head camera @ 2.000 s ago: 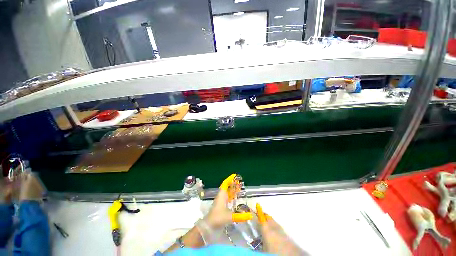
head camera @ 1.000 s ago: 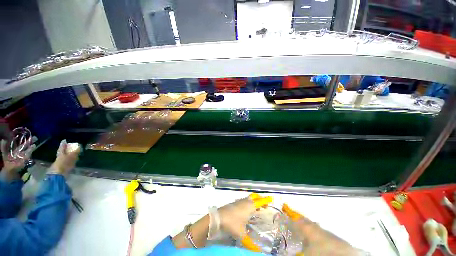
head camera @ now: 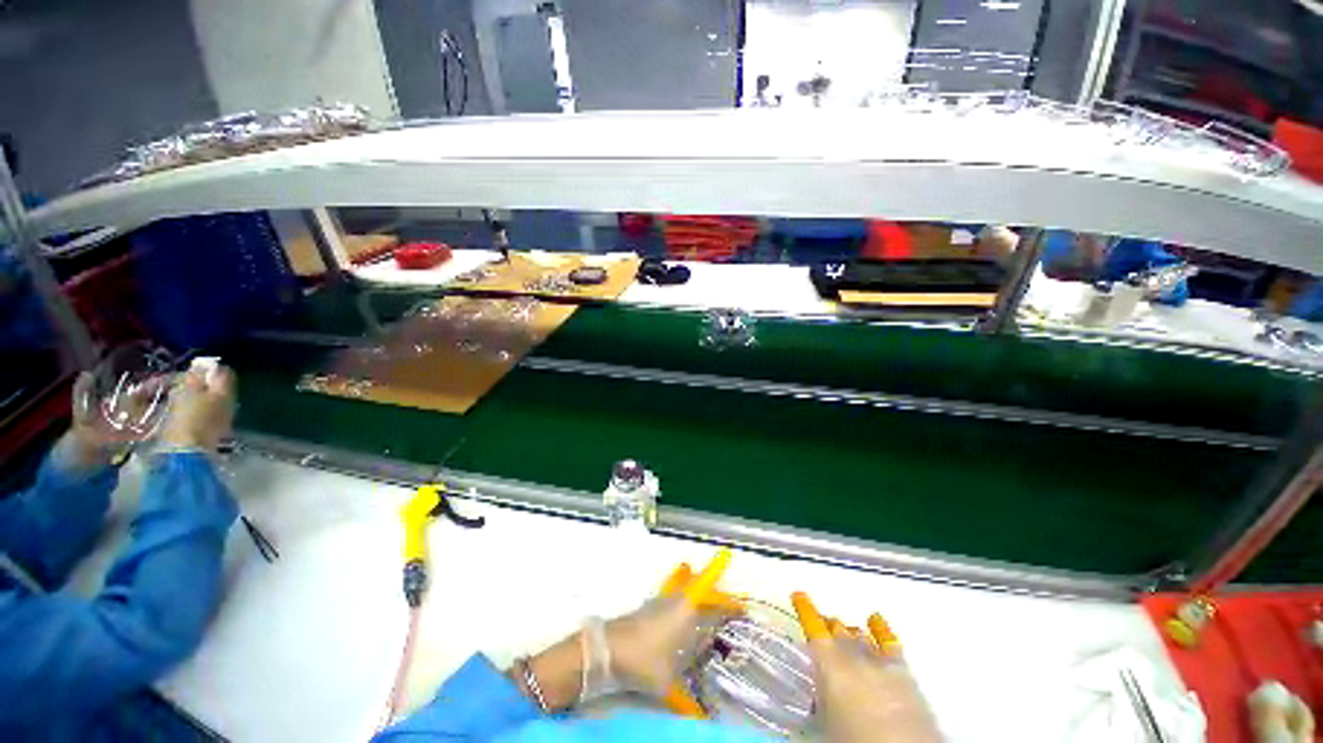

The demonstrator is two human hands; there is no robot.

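Note:
A clear, shiny plastic housing [head camera: 757, 671] lies low in the middle of the view, between my two hands at the bench's near side. My left hand [head camera: 653, 639], with orange finger cots, holds its left side. My right hand [head camera: 859, 675], also with orange finger cots, is against its right side. Silvery curved lines show through the housing. The picture's bottom edge cuts off its lower part, and small details inside are blurred.
A yellow air gun [head camera: 419, 540] lies left, near another person's hands and blue sleeves. A pump bottle [head camera: 631, 497] stands at the bench edge by the green belt [head camera: 813, 436]. Tweezers [head camera: 1142, 707] on a white wipe and a red tray [head camera: 1212, 661] are at right.
The view has shifted, so bench items sit further right and higher. My hands have turned the housing so its curved, shiny side shows. The other person's hands have come together around a clear part.

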